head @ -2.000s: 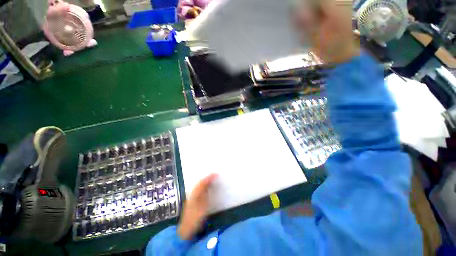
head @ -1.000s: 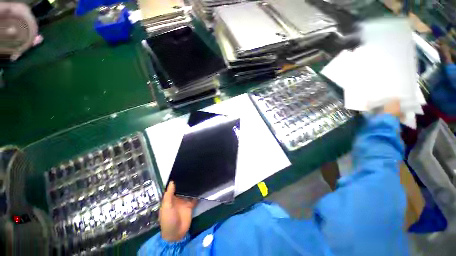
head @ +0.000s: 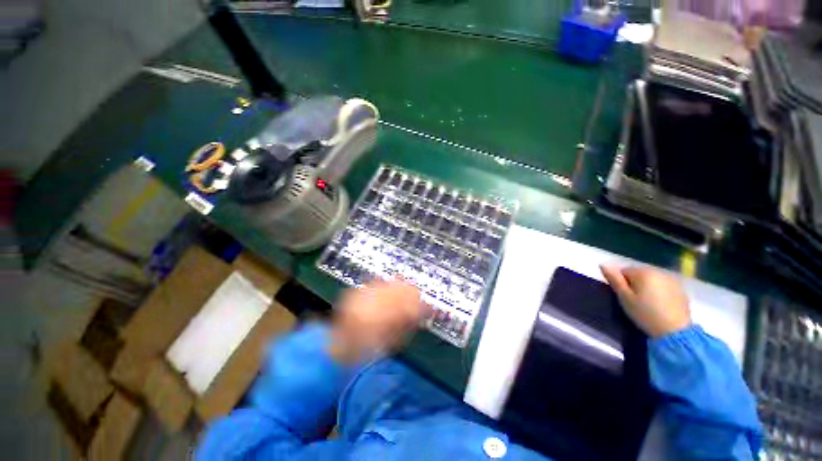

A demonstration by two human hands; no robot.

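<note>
A black tablet unit [head: 581,360] lies glossy face up on the white work sheet [head: 514,297], slightly tilted in view. My right hand [head: 651,300] rests at its far edge, with thumb and fingers gripping that edge. My left hand [head: 383,315] is blurred over the near edge of the left blister tray [head: 419,239], whose pocket rows hold small dark and metallic parts. Whether the left fingers hold a part cannot be told. A second blister tray [head: 789,369] is cut off at the right edge.
A grey tape dispenser [head: 302,207] with a red display stands left of the tray. Stacked units [head: 707,144] are at the far right, beside a blue bin [head: 590,34]. Open brown cartons [head: 171,315] sit below the bench at left. A yellow tape mark [head: 688,263] is by the sheet.
The view has swung left. My right hand has moved from the loose white sheets to the tablet. My left hand has left the tablet and moved to the left tray. The tablet now lies flatter on the sheet.
</note>
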